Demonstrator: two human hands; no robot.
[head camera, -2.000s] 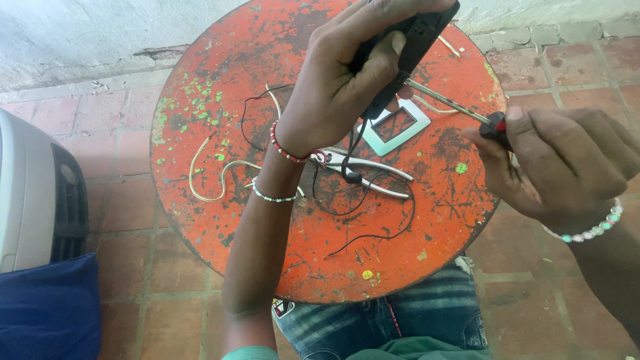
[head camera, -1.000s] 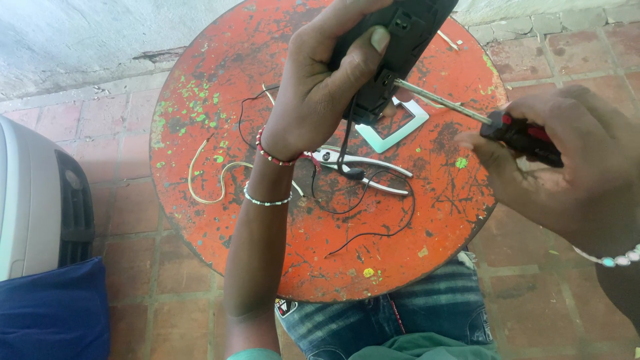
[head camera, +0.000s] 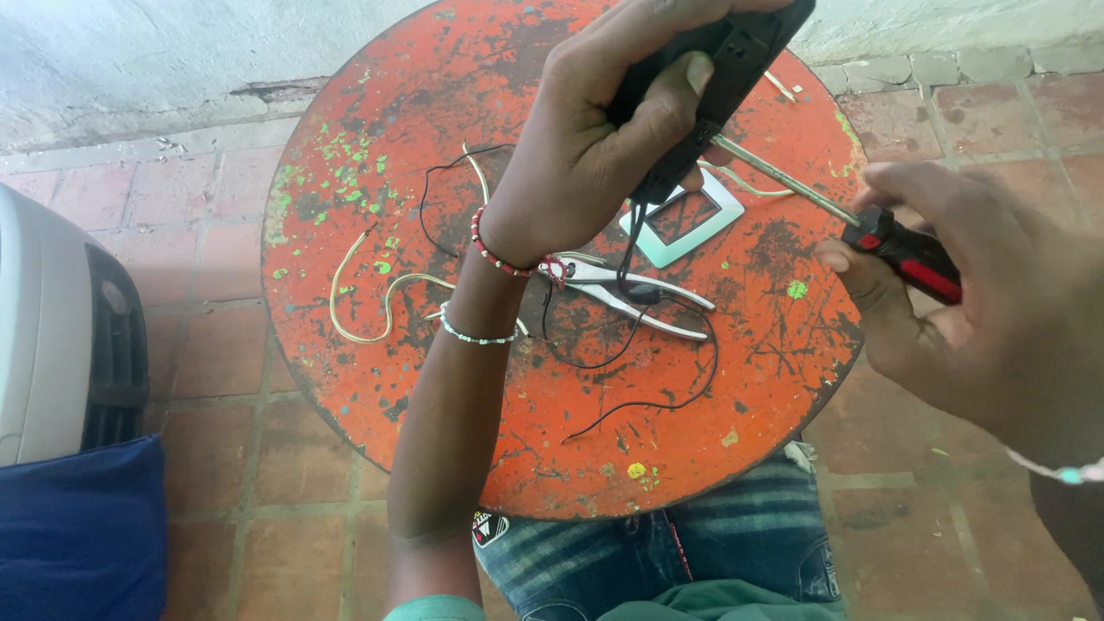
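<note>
My left hand (head camera: 595, 138) grips a black plastic device (head camera: 733, 65) with small openings in its face, tilted above the round table; a black cable hangs from its lower end. My right hand (head camera: 975, 293), partly blurred, holds a screwdriver (head camera: 906, 254) by its black and red handle. The metal shaft points up and left, and its tip meets the lower part of the device. Below lie slip-joint pliers (head camera: 630, 297) with pale handles, spread apart, and a thin black cord (head camera: 681, 404). A pale rectangular frame (head camera: 686, 216) rests right of my left wrist.
The round orange table (head camera: 552, 474) has chipped, scratched paint. A cream wire (head camera: 388, 302) curls on its left side, and another pale wire (head camera: 759, 188) lies at the right. A white and dark appliance (head camera: 52, 328) and a blue cloth (head camera: 82, 526) stand at the far left, on the tiled floor.
My right hand has shifted around the screwdriver's handle, fingers more spread than one second ago. The device stays in my left hand, with the screwdriver's tip at it throughout.
</note>
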